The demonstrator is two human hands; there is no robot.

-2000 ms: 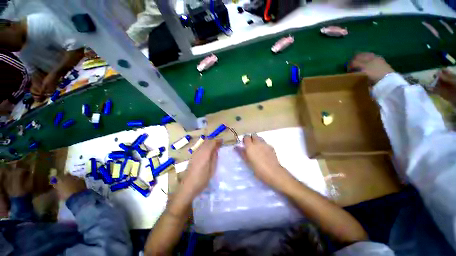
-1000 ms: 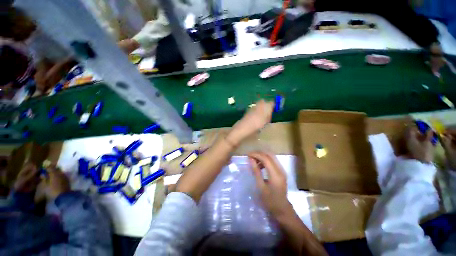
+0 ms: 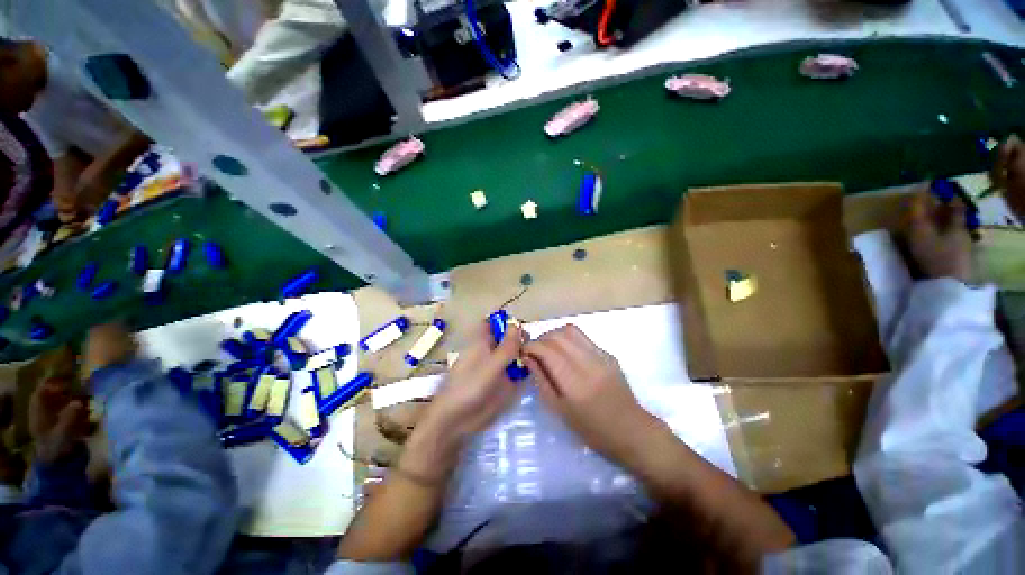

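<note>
My left hand (image 3: 478,388) holds a blue battery pack (image 3: 499,327) upright between its fingers, with thin lead wires rising from its top end. My right hand (image 3: 579,376) is at the pack's right side, its fingertips pinched at the pack or its leads; what they grip is too small to tell. A translucent plastic sheet (image 3: 534,466) lies under my hands. Two blue packs with pale pads, one of them here (image 3: 425,341), lie left of my hands. A pile of blue packs (image 3: 261,393) lies on white sheet (image 3: 326,494) further left.
An open scrap box (image 3: 776,359) with a yellow scrap (image 3: 740,288) stands right of my hands. The green belt (image 3: 674,157) carries pink parts (image 3: 571,117) and blue packs. A metal upright (image 3: 259,169) stands front left. Other people's arms (image 3: 939,371) are at both sides.
My left hand has come back from the belt to above the plastic sheet and now holds a blue pack. My right hand has closed in beside it. The pink parts have shifted left in view.
</note>
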